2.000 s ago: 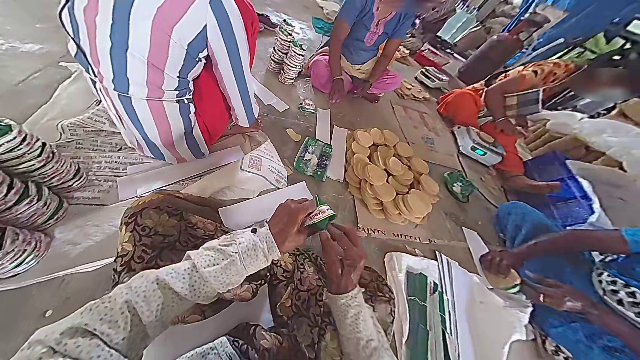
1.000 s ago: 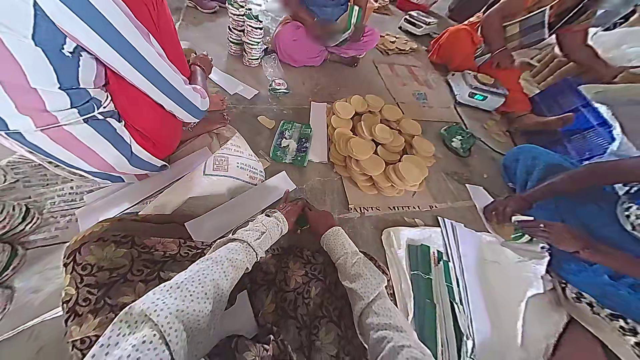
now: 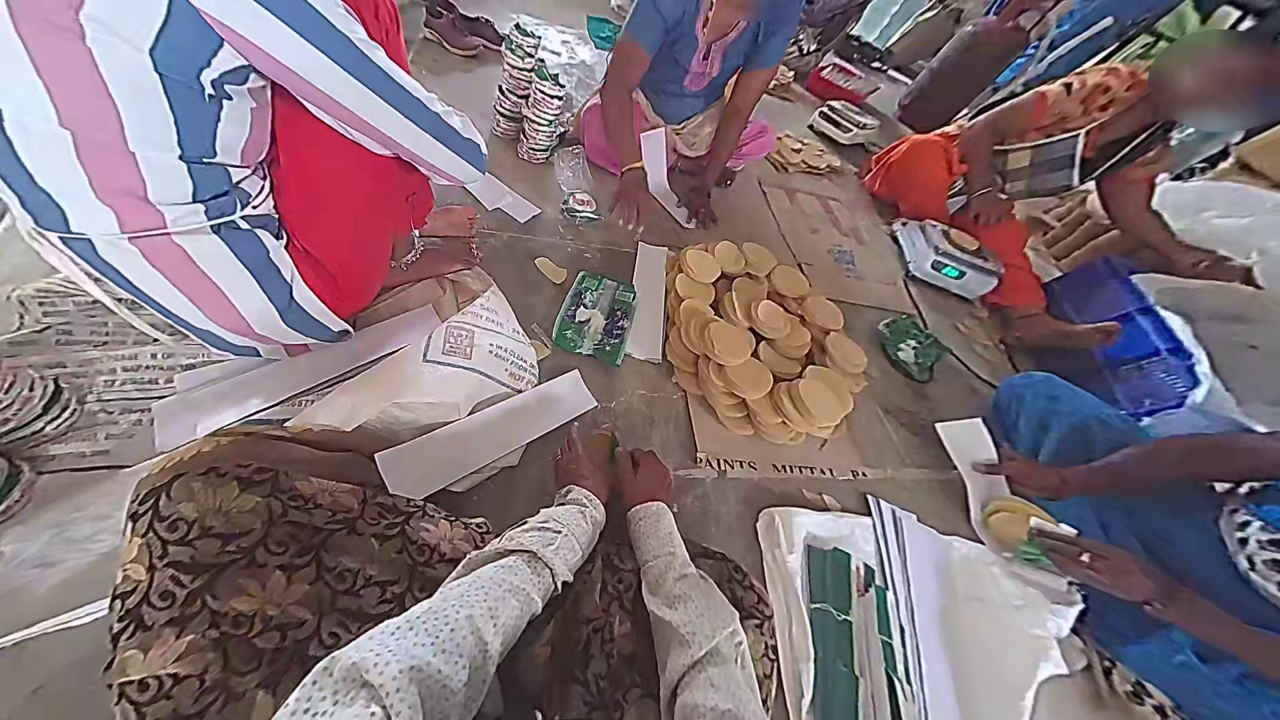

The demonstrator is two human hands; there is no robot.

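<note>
Low over the floor, my left hand [image 3: 583, 465] and my right hand [image 3: 643, 477] are close together. A small greenish-brown patch shows between them, too blurred to name. Whether either hand grips it cannot be told. Ahead and to the right, many flat, round tan discs [image 3: 765, 345] lie heaped on a cardboard sheet [image 3: 715, 445]. Nearest my left hand, a long white paper strip [image 3: 485, 435] lies slantwise. Beyond my hands are a green printed plastic packet [image 3: 594, 318] and an upright-lying white strip [image 3: 649, 302].
Co-workers sit around: a person in striped cloth at left, one in blue ahead, others at right. Stacks of round packets [image 3: 541, 115], a digital scale [image 3: 946, 260], a blue crate [image 3: 1150, 350], a crumpled green packet [image 3: 910, 347] and green and white sheets [image 3: 835, 630] surround the heap.
Two seconds ago a green-and-white round packet showed between my hands; both hands have since come down near the floor. The person ahead now has hands on a white strip.
</note>
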